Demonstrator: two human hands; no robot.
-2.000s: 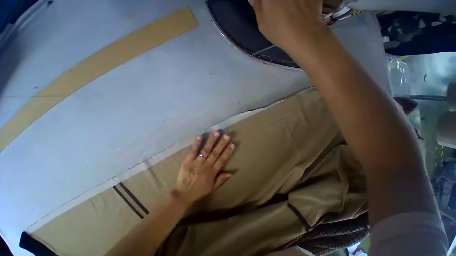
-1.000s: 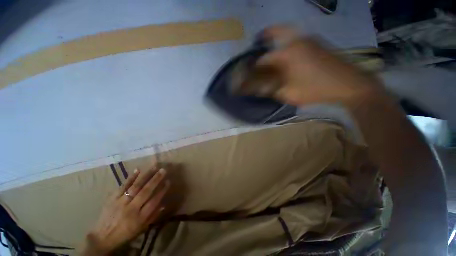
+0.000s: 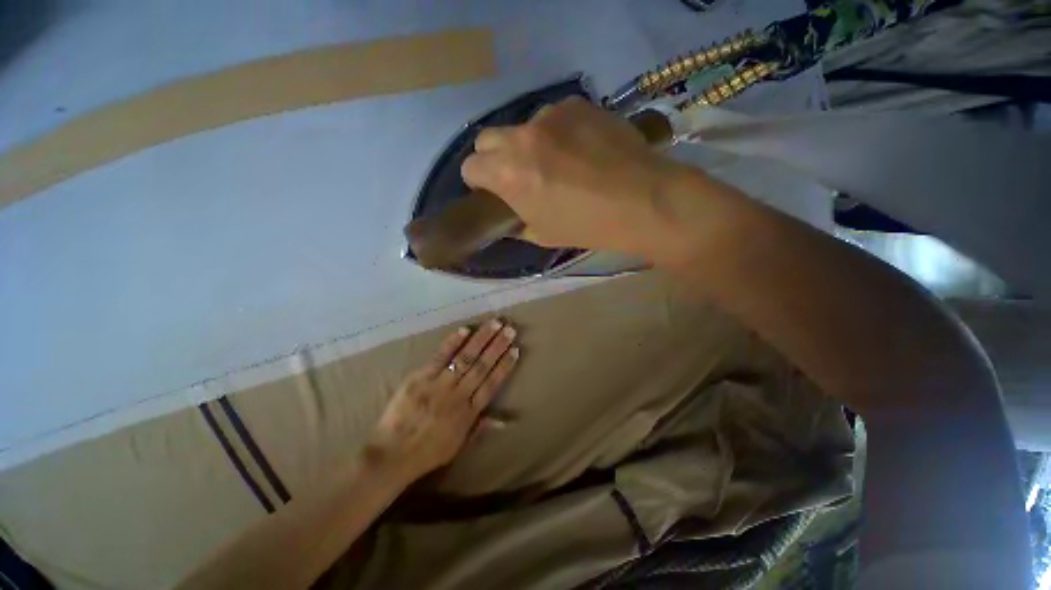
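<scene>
The tan garment panel (image 3: 576,380) lies across the table, bunched toward me, with a white edging (image 3: 380,335) along its upper border. My left hand (image 3: 450,398) lies flat on the panel just below the edging, fingers slightly apart, holding nothing. My right hand (image 3: 565,173) is closed around the brown handle of the steam iron (image 3: 507,258). The iron's tip points left, and its lower side is at the edging, above and right of my left hand. Paired dark stripes (image 3: 244,455) cross the panel left of my left hand.
The tan template strip (image 3: 288,87) lies curved on the pale table (image 3: 231,254) at upper left. Gold spring coils (image 3: 703,63) run from the iron to a camouflage wrap (image 3: 853,23) at upper right. Checked fabric (image 3: 738,565) shows under the panel.
Over two seconds, the iron has come from the top right down to the panel's edge. My left hand moved left, then back right along the panel.
</scene>
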